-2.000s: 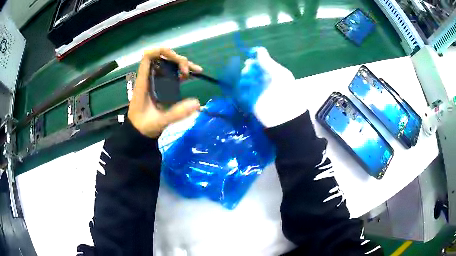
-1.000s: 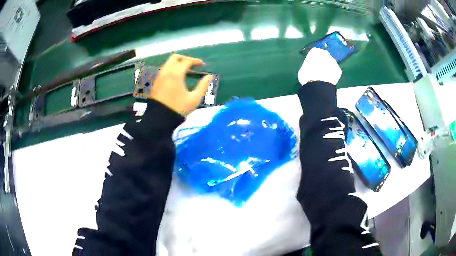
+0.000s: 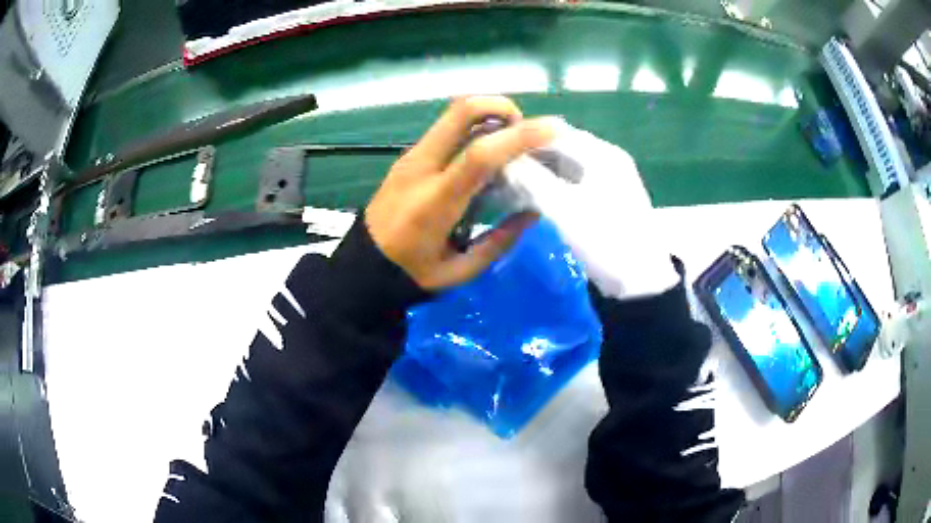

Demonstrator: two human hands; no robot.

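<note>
My bare left hand (image 3: 439,199) grips a dark phone middle frame (image 3: 461,237) above the pile of blue film. The frame is mostly hidden by my fingers, and only dark edges show. My white-gloved right hand (image 3: 607,209) is closed at the frame's right side, its fingers touching my left fingers; they are blurred. The crumpled, glossy pile of peeled blue film (image 3: 500,342) lies on the white bench cover (image 3: 184,358), below both hands.
Two short stacks of blue-faced phone units (image 3: 768,332) (image 3: 822,286) lie at right. Another blue-faced unit (image 3: 820,136) is on the green belt (image 3: 715,158). Open frame carriers (image 3: 281,179) lie in a row at left, beside a dark guide rail (image 3: 225,125) and white strip (image 3: 332,222). A black tray edge is beyond.
My left hand has left the carrier and moved right. My right hand has come back from the belt unit, and both hands meet at a frame. A blue unit shows farther right.
</note>
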